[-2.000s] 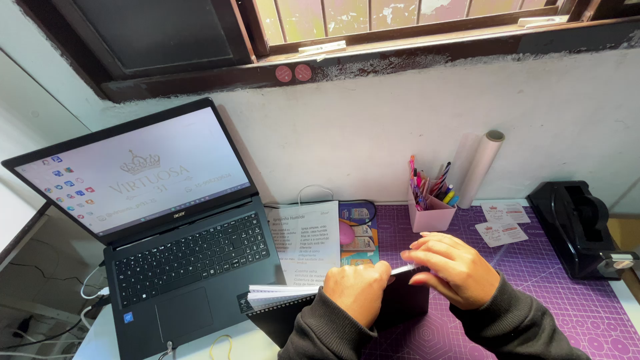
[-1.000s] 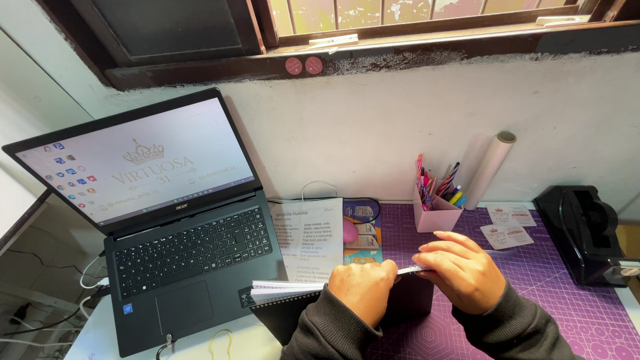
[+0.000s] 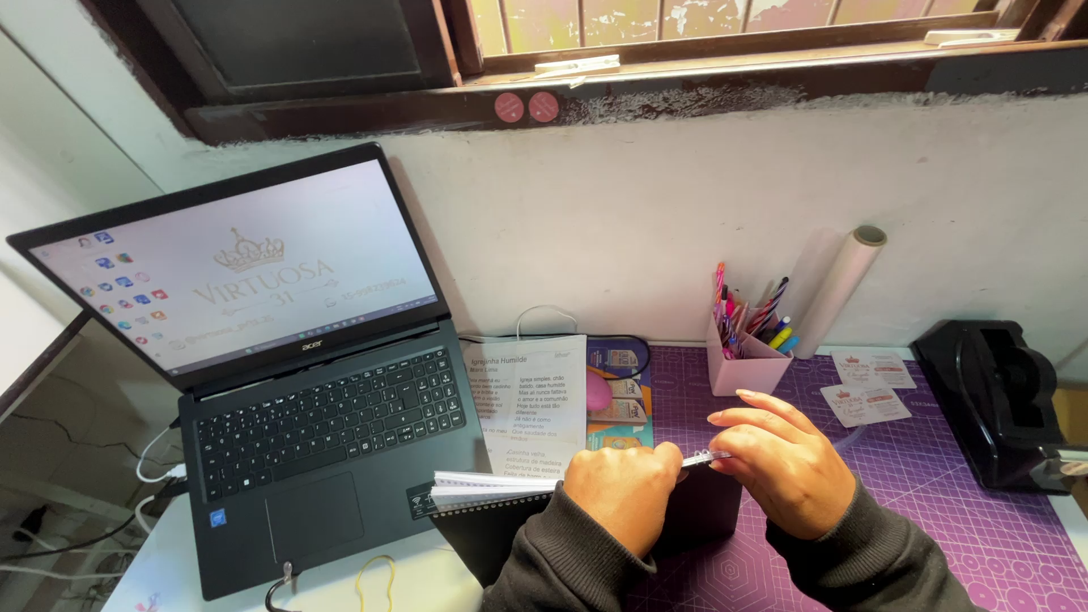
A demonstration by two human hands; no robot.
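A notebook with black covers (image 3: 484, 540) and white pages (image 3: 493, 489) stands partly open near the desk's front, a row of punched holes along its upper edge. My left hand (image 3: 625, 493) grips the notebook's top edge near its middle. Between my two hands shows a short piece of clear or silvery spiral binding (image 3: 701, 459). My right hand (image 3: 778, 463) pinches the right end of that piece between thumb and index finger, its other fingers raised. A printed sheet (image 3: 540, 399) lies behind the notebook. The notebook's lower part is hidden by my left sleeve.
An open laptop (image 3: 327, 425) stands at the left. Behind my hands are a pink pen holder (image 3: 748, 370), a white roll (image 3: 841, 289), a pink egg-shaped object (image 3: 598, 393) and printed cards (image 3: 865, 405). A black tape dispenser (image 3: 986, 391) sits right on the purple cutting mat (image 3: 918, 493).
My right hand's fingers have shifted slightly at the binding. My left hand keeps its grip on the notebook, which stays in about the same place.
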